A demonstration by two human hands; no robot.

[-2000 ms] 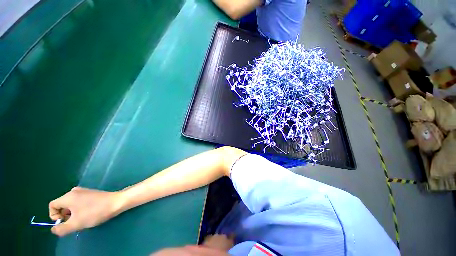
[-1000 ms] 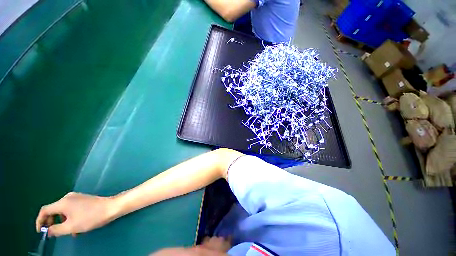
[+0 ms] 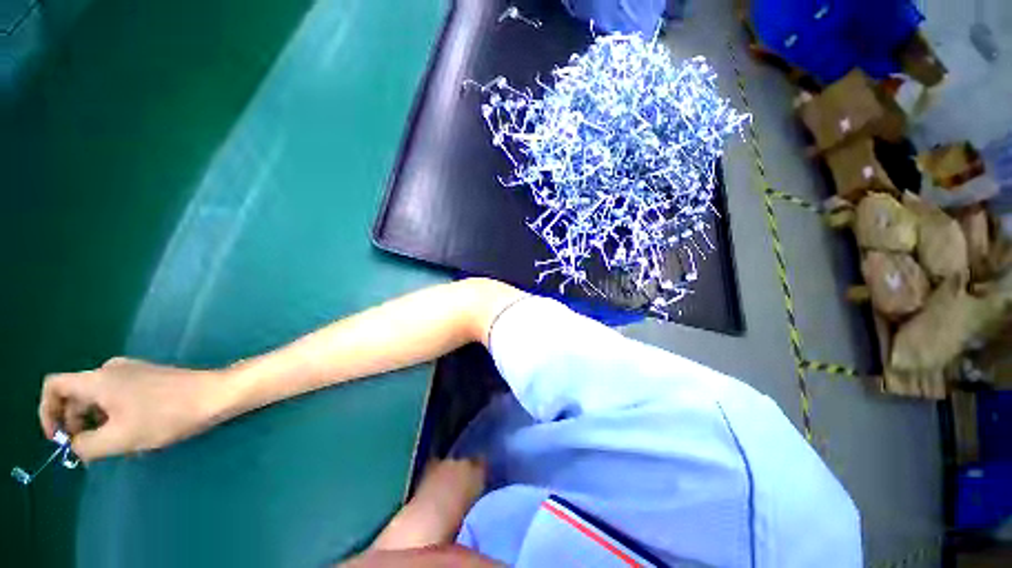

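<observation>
My right hand (image 3: 120, 413), bare, reaches to the far left over the green belt surface. Its thumb and fingers pinch a thin silvery torsion spring (image 3: 44, 457), which points down and left from the fingertips. A blurred bare limb (image 3: 442, 501) shows at the bottom by my lap. It may be my left hand or forearm, but its fingers are not distinct. A large tangled spring pile (image 3: 621, 155) lies in a black plastic tray (image 3: 431, 200), with one stray spring (image 3: 518, 17) near the top.
The green ledge (image 3: 277, 266) runs beside the dark green belt (image 3: 78, 222). Blue plastic (image 3: 599, 311) shows under the tray. A person's blue shirt (image 3: 621, 11) is at the top. Across the aisle are blue crates (image 3: 832, 33), cartons (image 3: 849, 111), brown sacks (image 3: 893, 283) and yellow-black floor tape (image 3: 782, 277).
The view has tilted down, so the tray and pile sit higher. My right hand has moved further left, still holding a spring, whose angle has changed. The neighbour's arm has left the view.
</observation>
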